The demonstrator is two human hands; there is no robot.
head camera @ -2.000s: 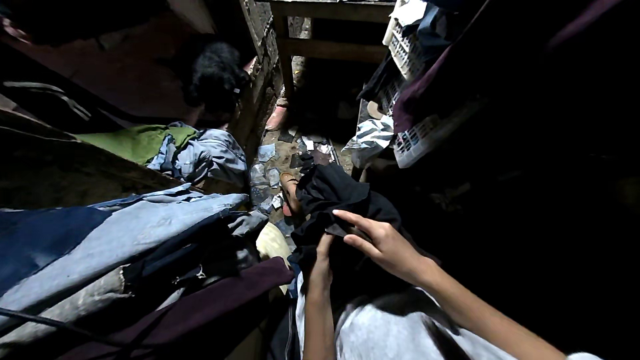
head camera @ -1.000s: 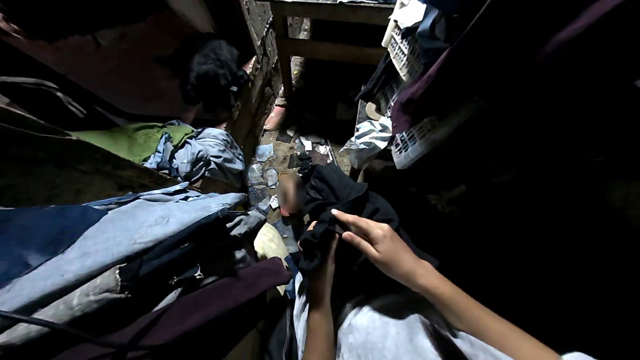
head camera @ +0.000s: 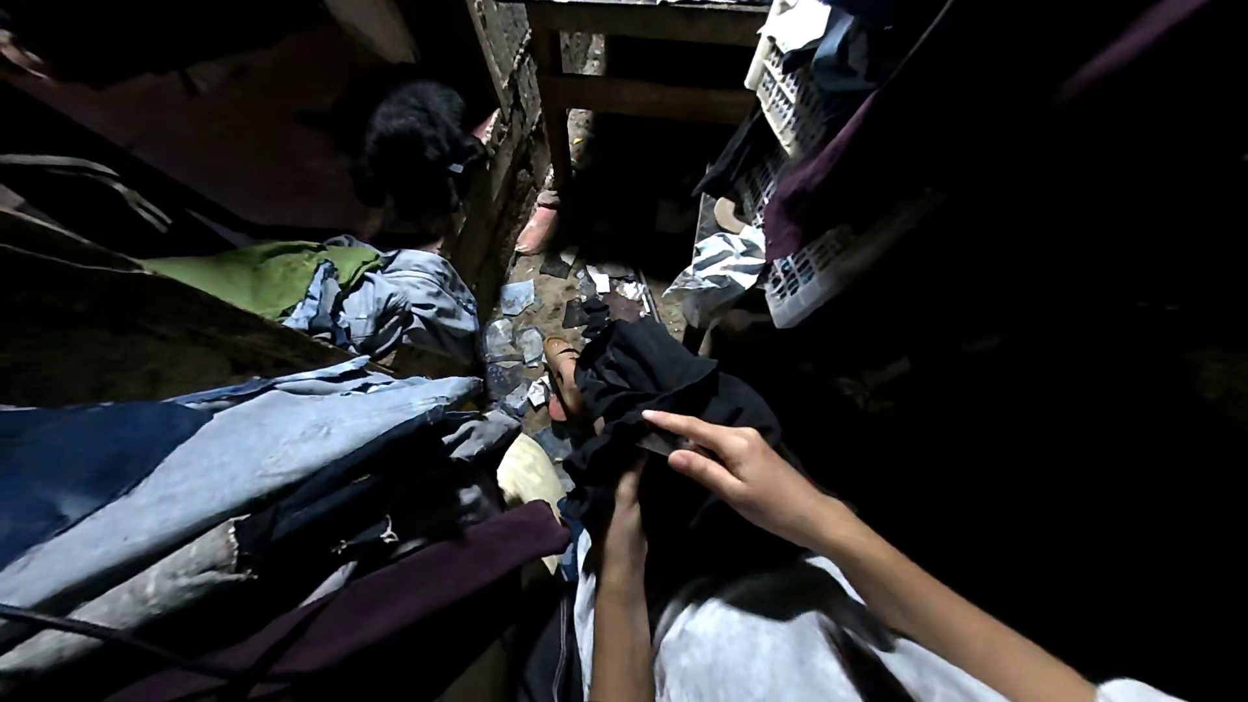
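Observation:
A dark cloth [head camera: 648, 366] lies bunched over the lap, above the white garment [head camera: 751, 639]. My left hand [head camera: 627, 507] is partly under the dark cloth, its fingers hidden by the folds, so its grip does not show. Resting on the cloth, my right hand [head camera: 731, 468] has its index finger stretched out and its thumb just below; the other fingers are tucked out of sight. Between the two hands a small greyish patch [head camera: 658, 444] shows at the cloth, too unclear to name. A sandalled foot [head camera: 564, 375] is beside the cloth.
Piled denim [head camera: 292, 429] and maroon cloth [head camera: 419, 585] lie at left, with green cloth [head camera: 263, 273] beyond. White plastic baskets [head camera: 809, 278] stand at upper right. Scraps [head camera: 517, 297] litter the floor near a wooden frame [head camera: 643, 97]. A black furry animal [head camera: 414, 136] is at upper left.

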